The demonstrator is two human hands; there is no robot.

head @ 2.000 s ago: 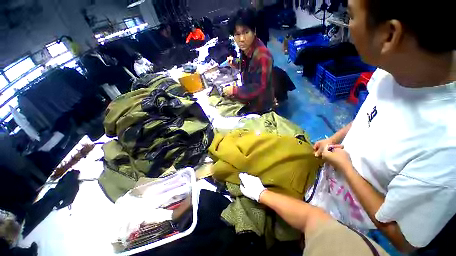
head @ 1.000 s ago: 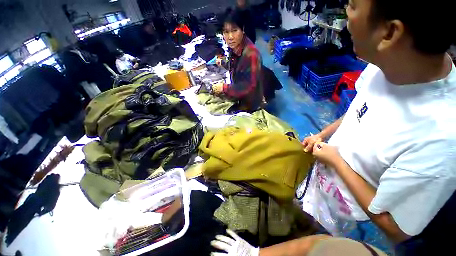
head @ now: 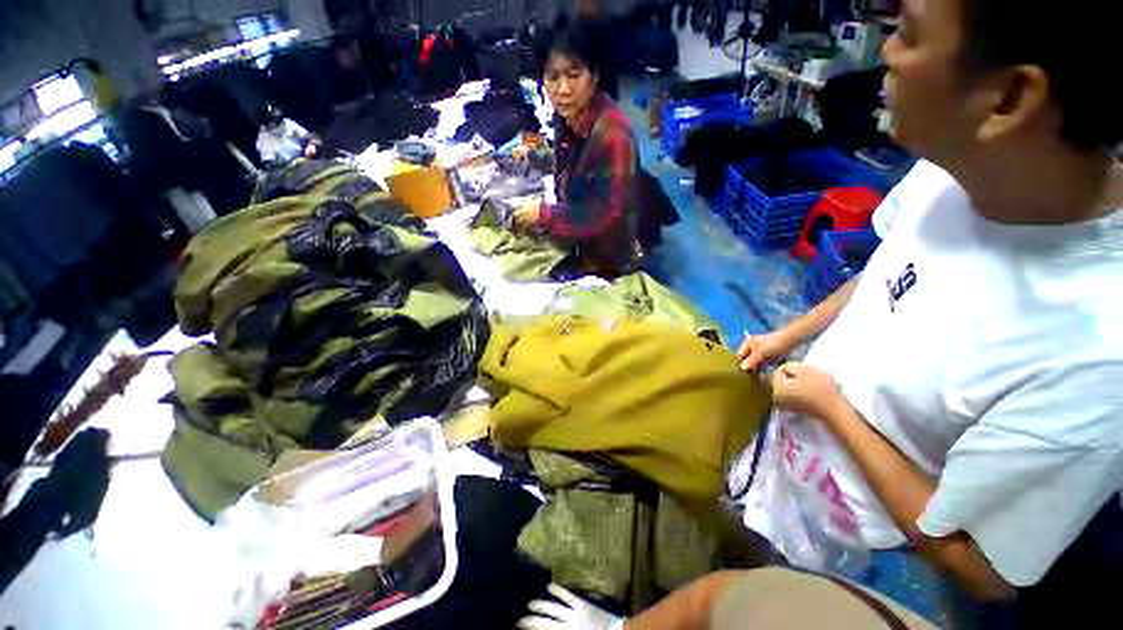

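Observation:
My right hand (head: 573, 612), in a thin white glove, lies at the bottom edge, partly cut off. Its fingers are spread over the edge of a black garment (head: 487, 554), and it grips nothing that I can see. My left hand is not in view. The mustard coat (head: 628, 388) is draped beyond my right hand, over a checked green cloth (head: 591, 529). The white plastic basket (head: 446, 517) stands left of the black garment and holds papers and small red and brown items.
A heap of olive garments (head: 333, 320) lies behind the basket. A person in a white T-shirt (head: 973, 369) stands close on the right, beside a clear plastic bag (head: 800, 492). A person in a red plaid shirt (head: 597, 185) is across the table. Blue crates (head: 770, 203) stand on the floor.
My right hand has left the mustard coat and moved down toward me, to the picture's bottom edge. The view has shifted slightly. The person in plaid now looks down.

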